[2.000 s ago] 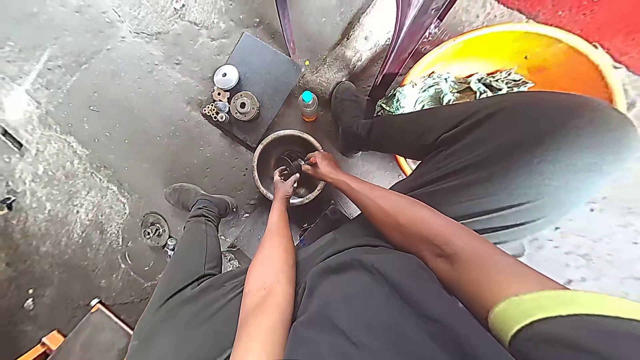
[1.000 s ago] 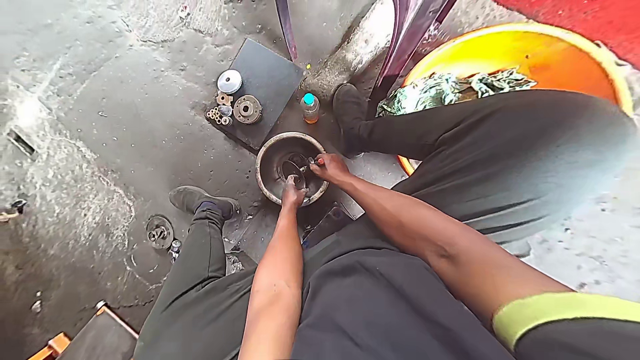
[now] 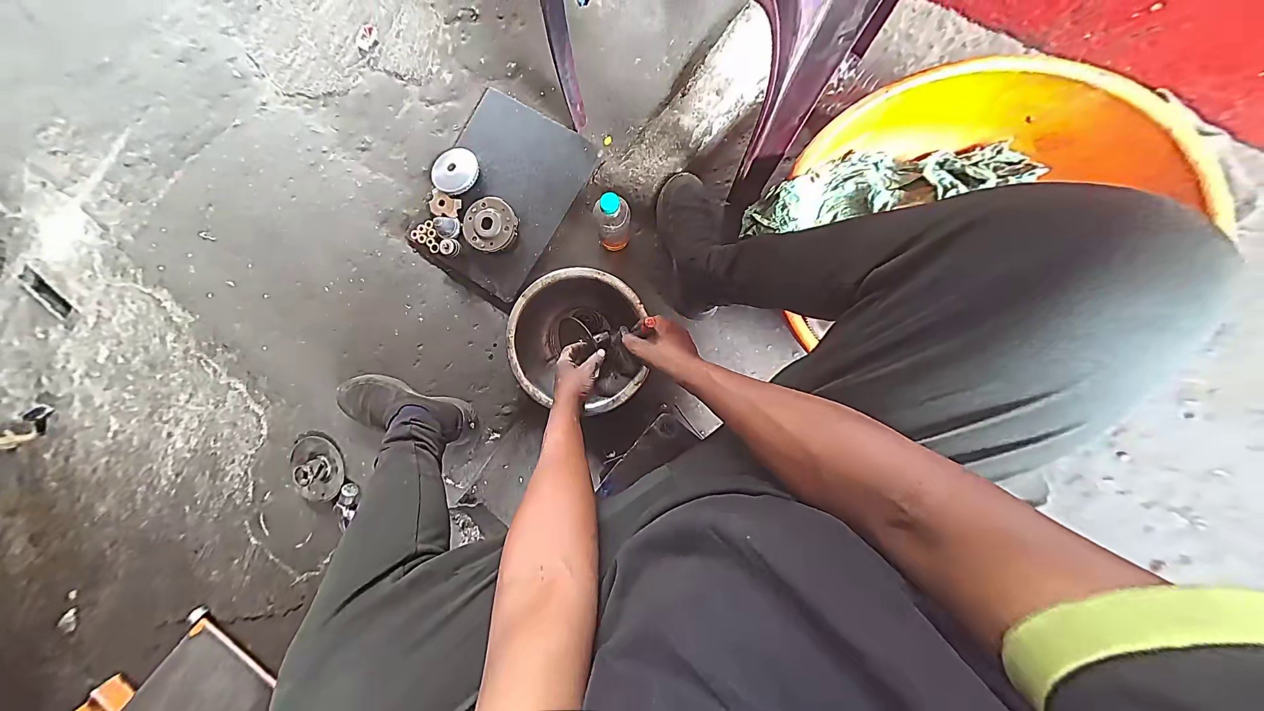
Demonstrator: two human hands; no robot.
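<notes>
A round metal bowl [image 3: 520,367] with dark contents sits on the ground between the feet. Over its lower middle, my left hand [image 3: 579,369] has its fingers around a small dark part that I cannot make out. My right hand [image 3: 660,348] is at the bowl's right side, with its fingertips at a dark piece; the exact grip is unclear. Thin dark rings [image 3: 583,326] show inside the bowl beyond my left hand. Just past the rim stands a clear bottle [image 3: 613,223] with a turquoise cap and orange liquid.
A dark flat board [image 3: 538,148] holds a silver metal disc [image 3: 455,171], a round hub with holes [image 3: 491,224] and several small rings. At right is an orange basin [image 3: 1096,128] with greenish cloth [image 3: 849,193]. Purple chair legs [image 3: 790,79] stand beyond; another metal part [image 3: 317,468] lies near the left shoe.
Two seconds ago my hands were close together over the bowl; they now sit a little further apart, the right one nearer the rim. The bottle and the parts on the board have stayed put.
</notes>
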